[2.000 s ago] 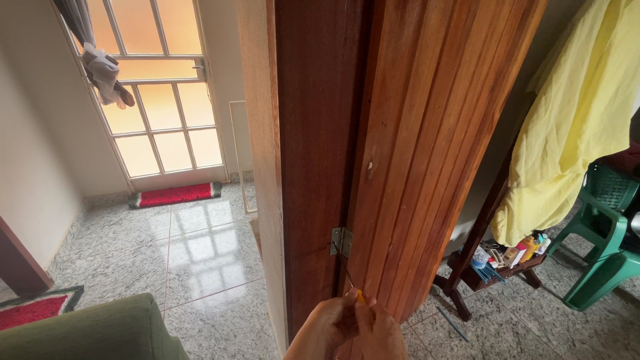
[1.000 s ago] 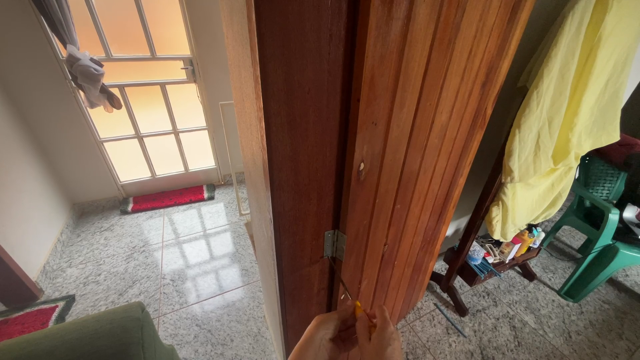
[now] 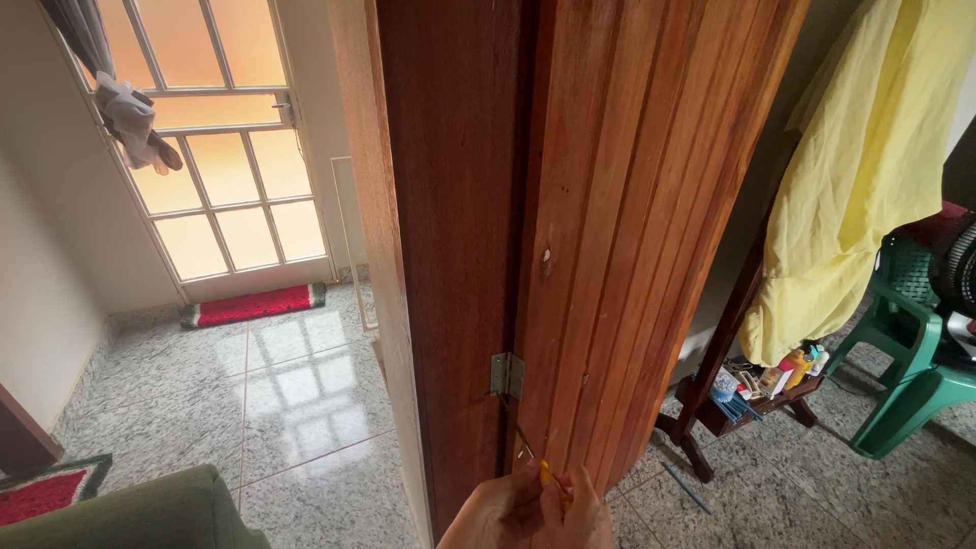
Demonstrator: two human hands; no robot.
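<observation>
At the bottom centre of the head view, my left hand (image 3: 492, 512) and my right hand (image 3: 577, 507) meet around a screwdriver with a yellow handle (image 3: 546, 476). Its thin metal shaft slants up and left, and the tip is at the lower edge of a metal hinge (image 3: 507, 375). The hinge joins the dark wooden door frame (image 3: 465, 229) to a reddish-brown plank door (image 3: 610, 229). My right fingers are on the handle; my left fingers are beside its front end, partly overlapped. A small pale spot shows on the door next to the shaft.
A glazed metal door (image 3: 229, 206) and a red mat (image 3: 255, 306) lie beyond at left, with a green sofa arm (image 3: 145, 511) nearer. At right are a yellow cloth (image 3: 831, 191) on a wooden stand (image 3: 705, 419), a green plastic chair (image 3: 907, 328) and a blue stick (image 3: 686, 488) on the floor.
</observation>
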